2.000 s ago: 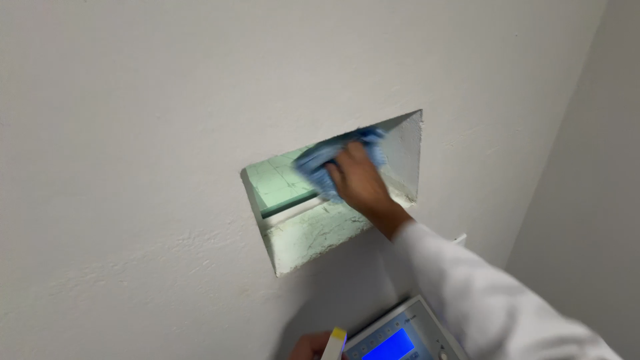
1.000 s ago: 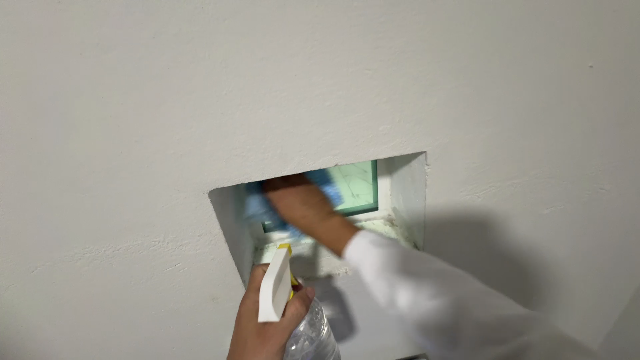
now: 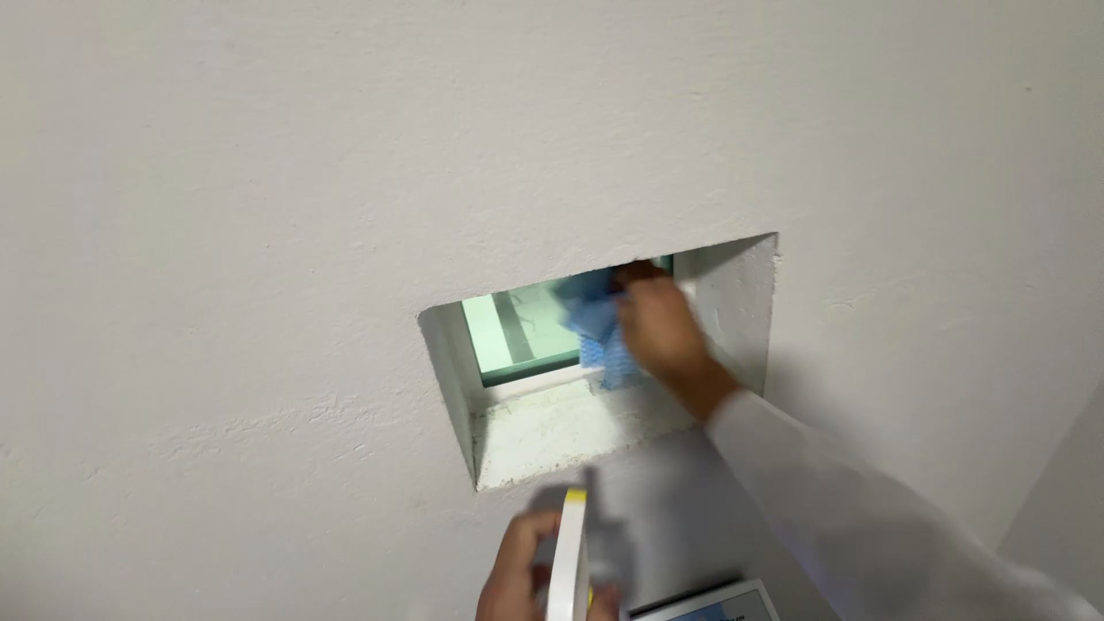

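My right hand (image 3: 660,323), in a white sleeve, reaches into a small recess in the wall. It grips a blue cloth (image 3: 595,315) against the glass pane (image 3: 535,323) at the back of the recess; hand and cloth are slightly blurred. Below the opening, at the bottom of the view, my left hand (image 3: 522,565) holds a spray bottle by its white trigger head (image 3: 567,552), which has a yellow nozzle tip. The bottle's body lies out of view.
The recess has a rough, stained sill (image 3: 552,431) and square plaster edges in a white wall (image 3: 259,216). A white-framed panel (image 3: 720,604) on the wall shows at the bottom edge, below the recess and beside my left hand.
My right hand with the blue cloth has moved from the left part of the pane to the right. The spray bottle has gone from just below the sill to lower in the view.
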